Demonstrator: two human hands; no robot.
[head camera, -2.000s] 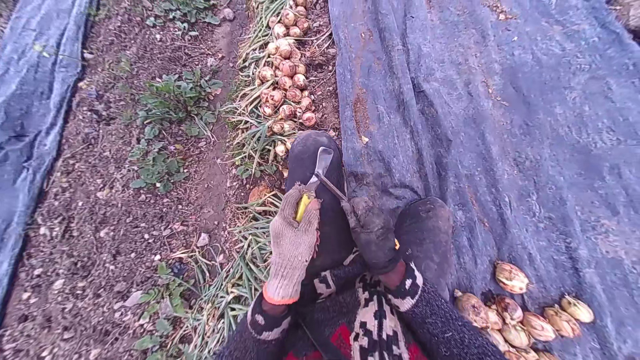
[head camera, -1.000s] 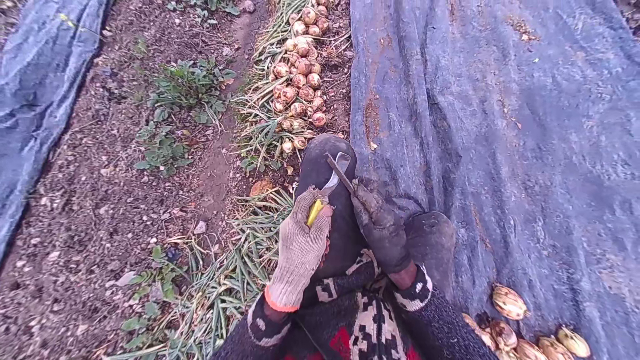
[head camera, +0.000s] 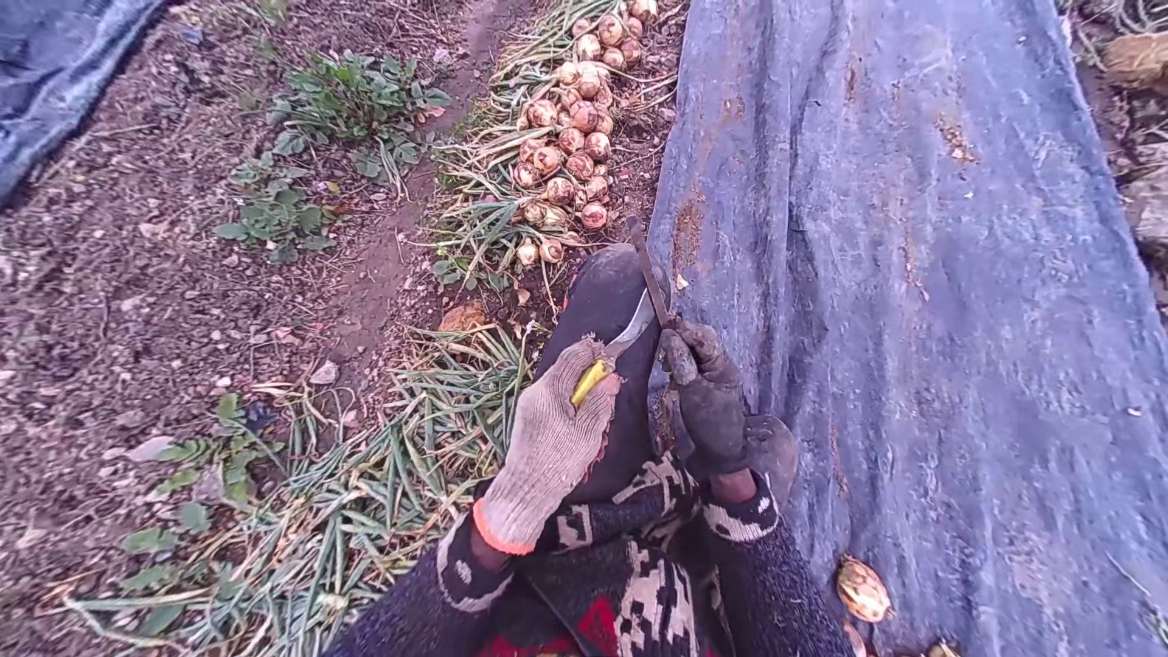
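My left hand (head camera: 558, 429), in a pale knit glove with an orange cuff, is closed around the yellow handle of a knife (head camera: 631, 330) with a curved metal blade. My right hand (head camera: 707, 392), in a dark, dirty glove, grips a narrow, dark rod-like tool (head camera: 650, 274). That tool crosses close to the knife blade above my knee; whether the two touch is unclear. Both hands are over my lap. Beyond my knee lies a row of onions (head camera: 570, 137) with their green tops turned to the left.
A blue-grey sheet (head camera: 949, 319) covers the ground at right, with several loose onions (head camera: 862, 589) at its lower part. Cut-looking green onion leaves (head camera: 365, 511) lie at lower left. Bare soil with leafy weeds (head camera: 342, 100) is farther left, and another sheet (head camera: 55, 73) at the upper-left corner.
The dark tool in my right hand has shifted against the knife and now points more steeply away from me. Both hands keep their holds. The view has moved somewhat.
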